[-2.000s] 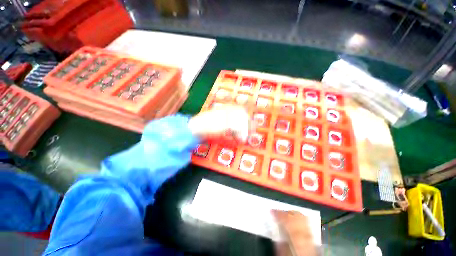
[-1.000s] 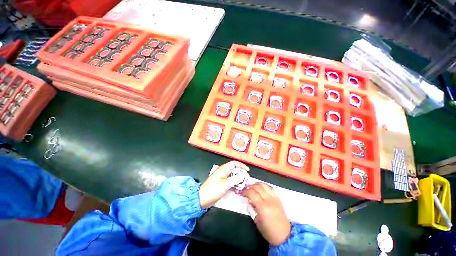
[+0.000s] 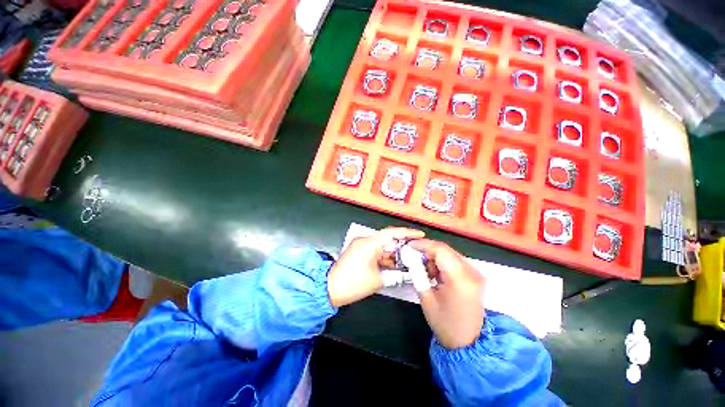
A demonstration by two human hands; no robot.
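Observation:
My left hand [image 3: 362, 269] and my right hand [image 3: 455, 296] meet over a long white paper sheet [image 3: 521, 298]. Together they hold a small ring-shaped metal part [image 3: 400, 250], mostly hidden by the fingers. A soft white piece [image 3: 416, 270] shows at my right fingers, on or against them; I cannot tell which. The large red-orange foam tray [image 3: 485, 226] lies beyond the hands, with silver squarish rings singly in its pockets. Its far left corner pocket shows no ring.
Stacked foam trays [image 3: 262, 103] stand at the upper left, another tray [image 3: 60, 151] at the far left. Loose pale rings [image 3: 91, 199] lie near them. White discs [image 3: 637, 350], a thin tool [image 3: 590, 292], a gridded strip [image 3: 672, 229] and a yellow bin [image 3: 711, 282] are right. A plastic bag [image 3: 664, 60] is upper right.
My left hand came back from the tray to join my right hand over the paper, with a part between them. The view has tilted down, and the white piece shows more clearly at my right fingers.

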